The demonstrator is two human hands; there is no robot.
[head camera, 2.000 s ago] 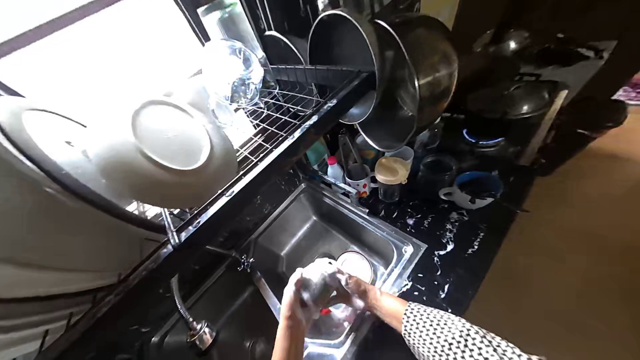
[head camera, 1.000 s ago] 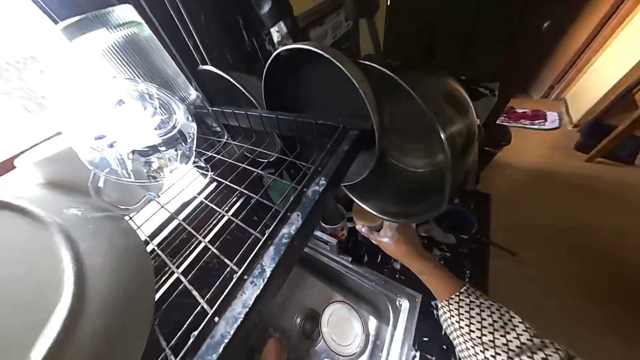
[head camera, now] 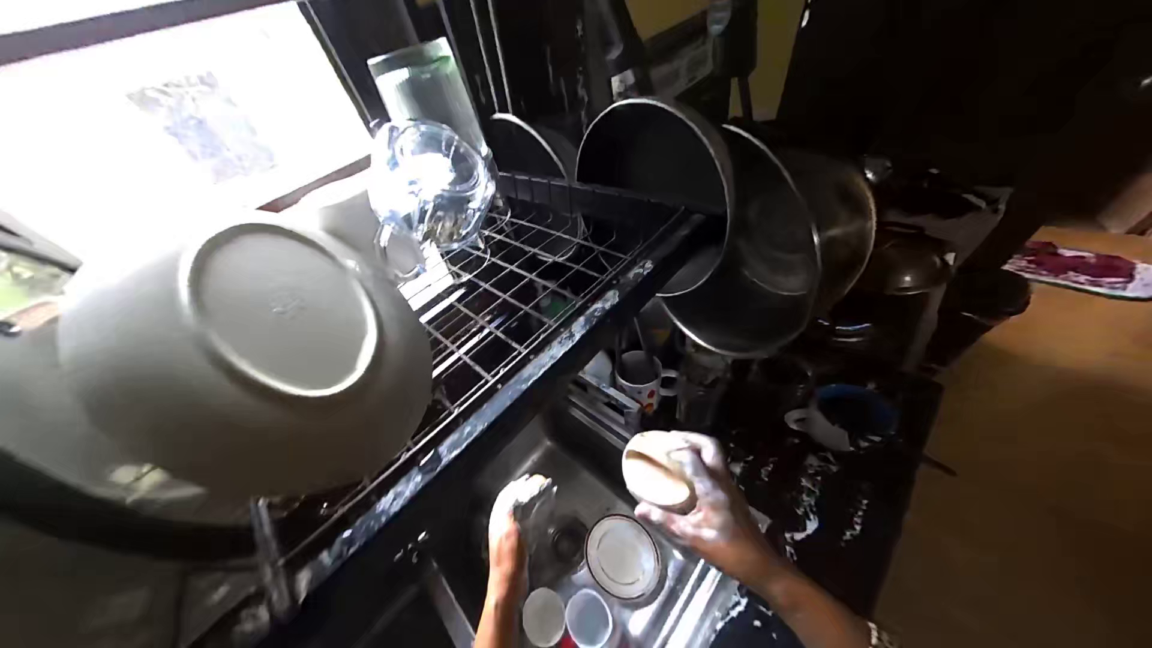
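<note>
My right hand (head camera: 706,504), coated in suds, grips a cream-coloured round cup (head camera: 659,472) above the right part of the steel sink (head camera: 576,450). Over the sink's left part is my left hand (head camera: 515,526), sudsy too, its fingers curled around something pale and foamy, perhaps a sponge. Below the hands a small white plate (head camera: 623,557) with a dark rim lies in the sink, beside the drain. Two cups (head camera: 589,618) stand near it at the bottom of the view.
A dish rack (head camera: 504,333) overhangs the sink, bearing a large pale bowl (head camera: 283,310), a glass jug (head camera: 430,184) and metal pots (head camera: 747,243). Behind the sink stands a patterned mug (head camera: 641,380). A blue-lined mug (head camera: 841,418) is on the dark, foam-spotted counter to the right.
My right hand has come back from the counter behind the sink with the cream cup, now over the sink. My left hand, barely visible a second ago, shows fully. The view has shifted.
</note>
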